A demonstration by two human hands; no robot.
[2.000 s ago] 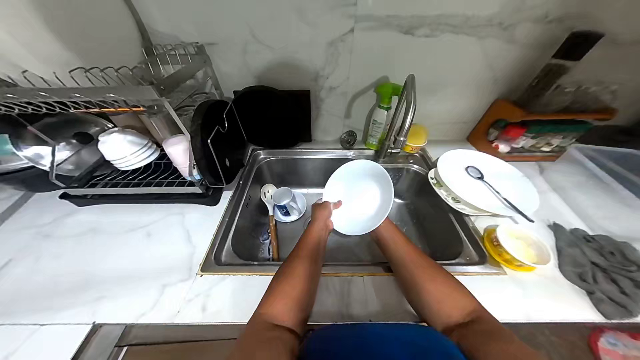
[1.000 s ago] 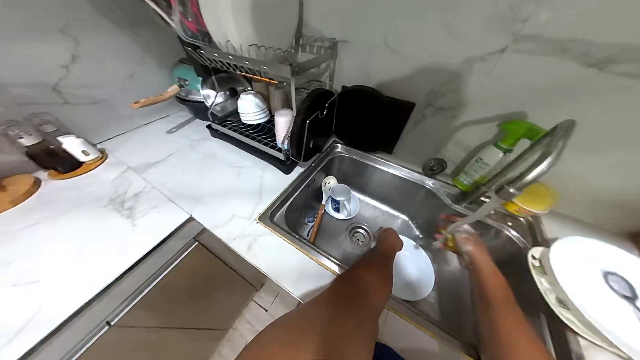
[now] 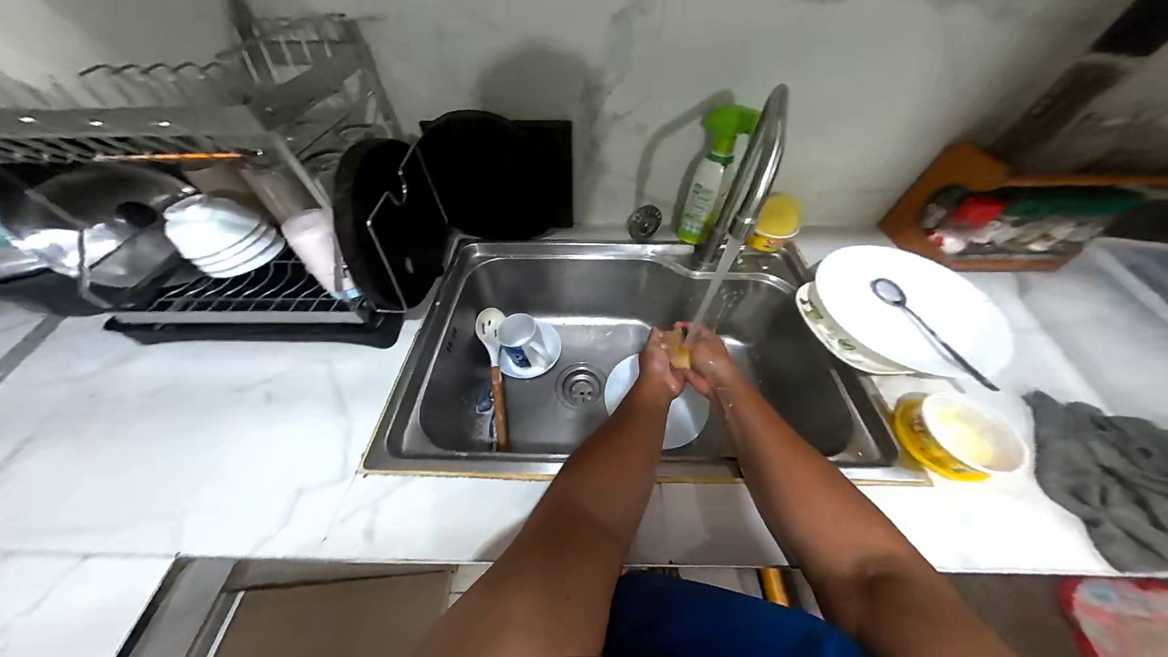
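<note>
Under the running stream of the steel faucet [image 3: 762, 164], my left hand [image 3: 659, 365] and my right hand [image 3: 712, 360] both grip a yellowish sponge [image 3: 676, 349]. Below them a white plate [image 3: 684, 420] lies in the steel sink [image 3: 584, 274], partly covered by my hands. Left of the drain [image 3: 580, 387], a white mug [image 3: 522, 339] rests tilted on a saucer [image 3: 546, 363]. Beside it a slotted spoon with a wooden handle [image 3: 498, 411] leans along the sink's left side.
A dish rack [image 3: 246, 315] with bowls and pans stands left. Behind the sink are a green spray bottle [image 3: 707, 187] and a yellow tub [image 3: 776, 219]. At right sit a large white plate [image 3: 958, 310] with a dark spoon [image 3: 940, 342], a small bowl [image 3: 975, 433] and a grey cloth [image 3: 1104, 474].
Two seconds ago my hands held the white dish; now it lies in the sink. My left hand has let it go and joined my right hand at the sponge under running water.
</note>
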